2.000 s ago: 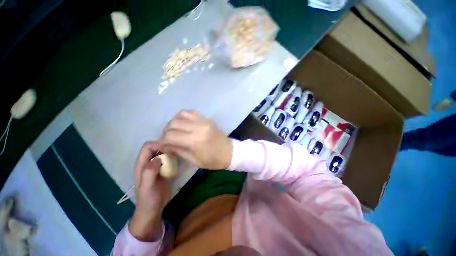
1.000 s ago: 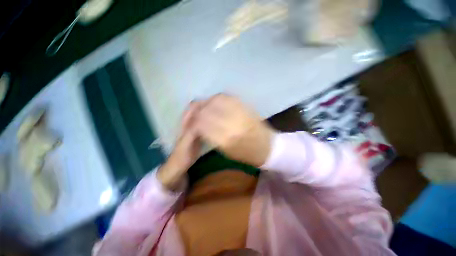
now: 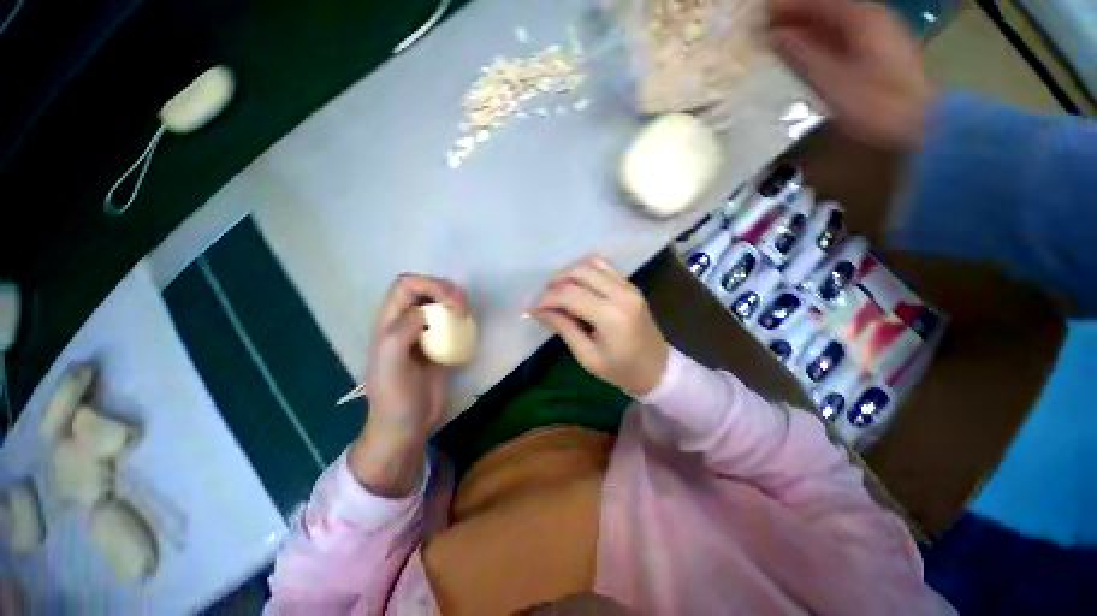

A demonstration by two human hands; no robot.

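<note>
My left hand [image 3: 407,361] is closed around a smooth cream oval unit [image 3: 448,335], held above the near edge of the pale sheet. A bit of thin cord shows below that hand. My right hand [image 3: 602,323] is to the right of the unit, apart from it, with thumb and fingertips pinched together. A tiny pale piece [image 3: 527,315] shows at its fingertips. A scattered pile of small cream chips [image 3: 511,94] lies on the far side of the sheet.
A clear bag of chips [image 3: 692,54] and a round cream object [image 3: 671,165] are at the far right. Another person's hand [image 3: 860,66] and blue sleeve reach in there. An open carton [image 3: 962,409] holds packed items. Cream units [image 3: 102,445] lie at left; one with a cord loop [image 3: 199,100] lies beyond.
My hands have moved apart, and the unit shows again in my left hand. Another person's arm has come in from the right. A round cream object now shows beside the bag.
</note>
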